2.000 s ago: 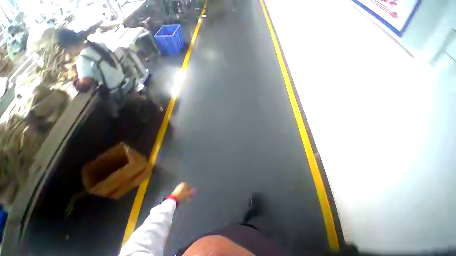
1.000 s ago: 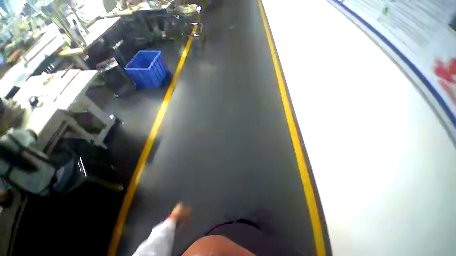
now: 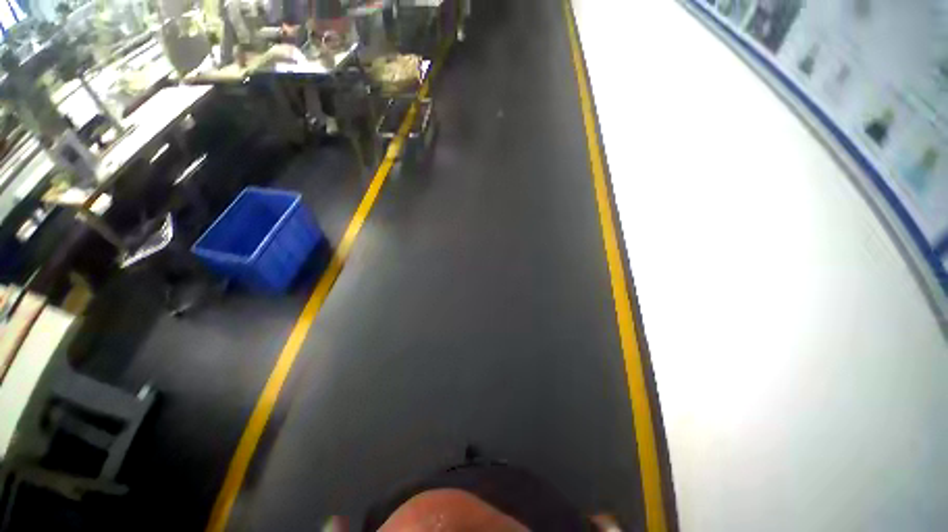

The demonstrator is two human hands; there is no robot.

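Observation:
No work piece is in view. Only small blurred skin-coloured patches show at the bottom edge: one is likely my left hand (image 3: 335, 524), the other likely my right hand (image 3: 603, 523). Both are cut off, and whether they hold anything is hidden. Nearest ahead is a dark grey aisle floor (image 3: 468, 291) between two yellow lines. A blue plastic crate (image 3: 272, 249) stands on the floor just left of the left line.
A smooth white wall (image 3: 769, 312) with a blue-framed board (image 3: 884, 104) runs along the right. At left are a pale table (image 3: 31, 364) and further work tables (image 3: 156, 120). A loaded cart (image 3: 405, 114) stands by the left line ahead. A blurred orange-brown rounded shape fills the bottom centre.
The view has moved forward along the aisle. The blue crate is nearer and lower. The cardboard box and the seated person have left the view. My left hand has swung down to the bottom edge.

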